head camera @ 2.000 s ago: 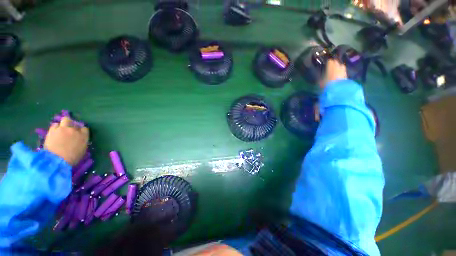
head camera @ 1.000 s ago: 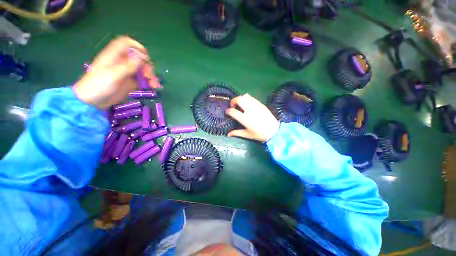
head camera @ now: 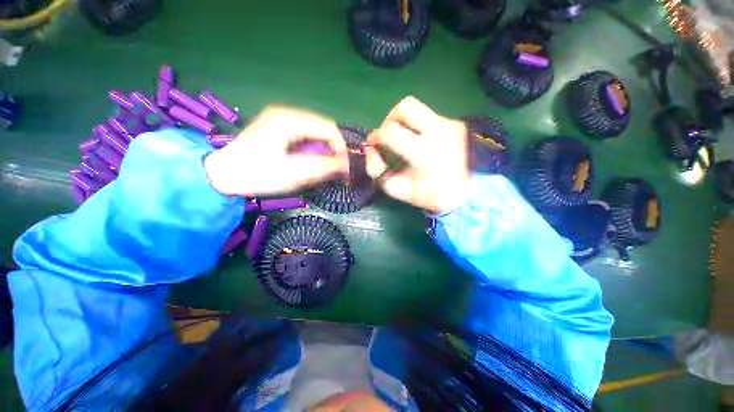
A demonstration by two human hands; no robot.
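Observation:
My left hand [head camera: 282, 153], blurred, is closed around a purple cell [head camera: 312, 148] above a black ribbed fan housing [head camera: 344, 193]. My right hand [head camera: 422, 153] is beside it at the same housing, thumb and fingertips together near the end of the cell. A thin reddish bit, perhaps a lead, shows between the two hands; I cannot tell which hand grips it. The hands hide most of this housing. A second ribbed housing [head camera: 304, 259] lies just in front, nearer to me. Loose purple cells [head camera: 105, 149] lie in a pile at the left, partly behind my left sleeve.
Several more housings stand on the green bench [head camera: 265, 60] at the back and right; two of them [head camera: 519, 68] [head camera: 599, 105] carry a purple cell. Black curved parts [head camera: 660, 72] lie at the right. A yellow hose [head camera: 36, 18] is at the top left, a brown box [head camera: 723, 273] at the right edge.
My left hand has moved right from the cell pile to the housing with a cell. My right hand has lifted from the housing's side to meet it. The view has shifted slightly.

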